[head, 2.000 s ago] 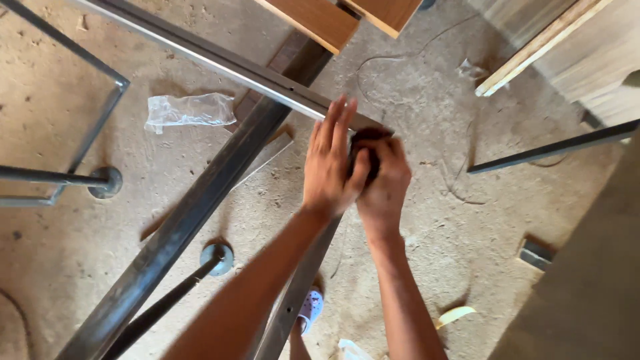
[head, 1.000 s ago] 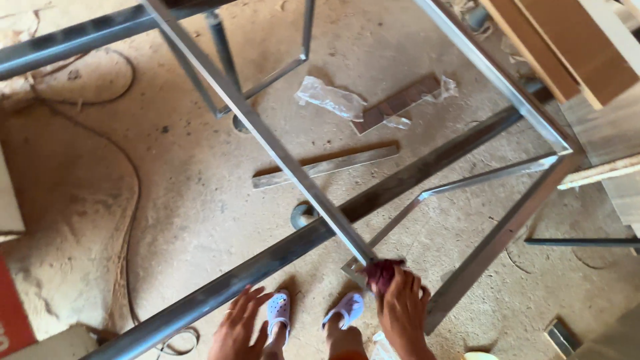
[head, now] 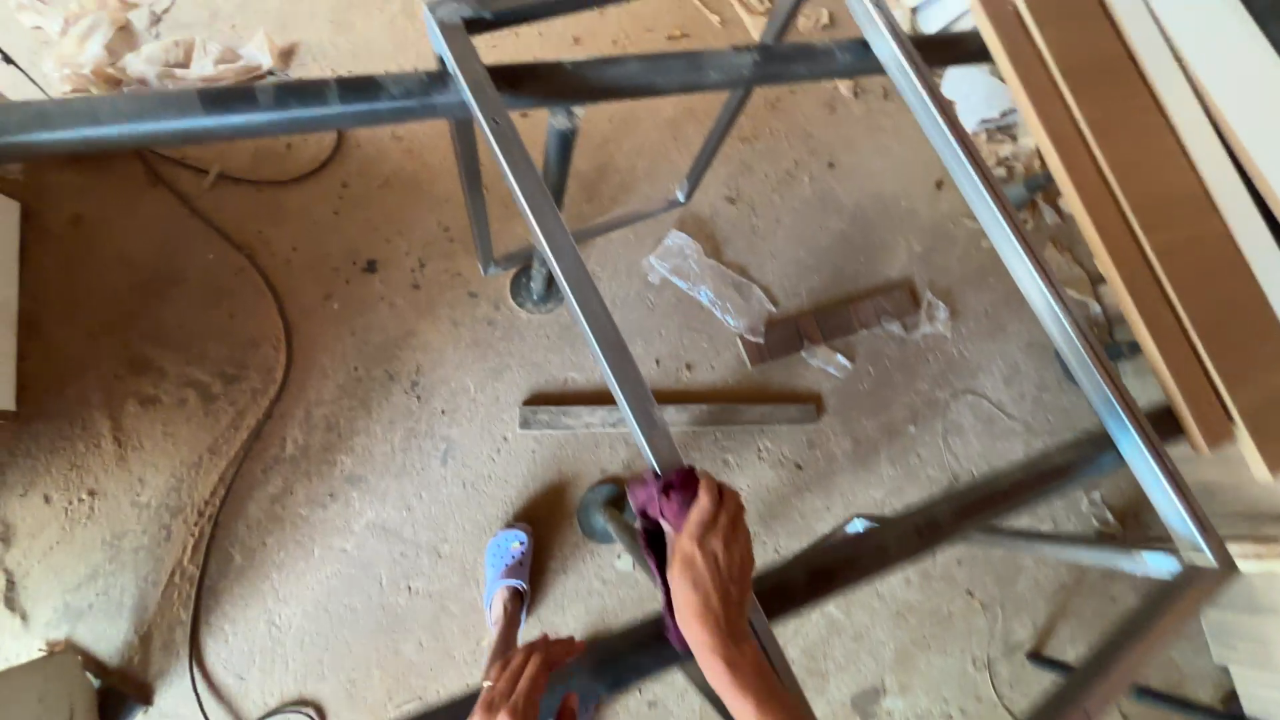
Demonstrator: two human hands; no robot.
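My right hand (head: 710, 560) grips a maroon cloth (head: 665, 515) wrapped over a bare metal bar (head: 575, 280) of a welded frame. This bar runs from the top left of the view down to my hand. To its left, my left hand (head: 530, 680) is low at the bottom edge, near a dark steel beam (head: 630, 655), with its fingers partly spread and no object seen in it. Whether it touches the beam cannot be told. A second metal bar (head: 1040, 280) of the frame slants down on the right.
Another dark steel beam (head: 300, 105) crosses the top. Wooden boards (head: 1150, 200) lie at the upper right. On the floor are a metal strip (head: 740, 415), a brown strip (head: 840, 320), clear plastic wrap (head: 705, 285) and a cable (head: 285, 340). A round stand foot (head: 603, 510) is beside my foot.
My hands, together at a bar two seconds ago, are now apart. The cloth remains in my right hand on the bar. The view has shifted strongly.
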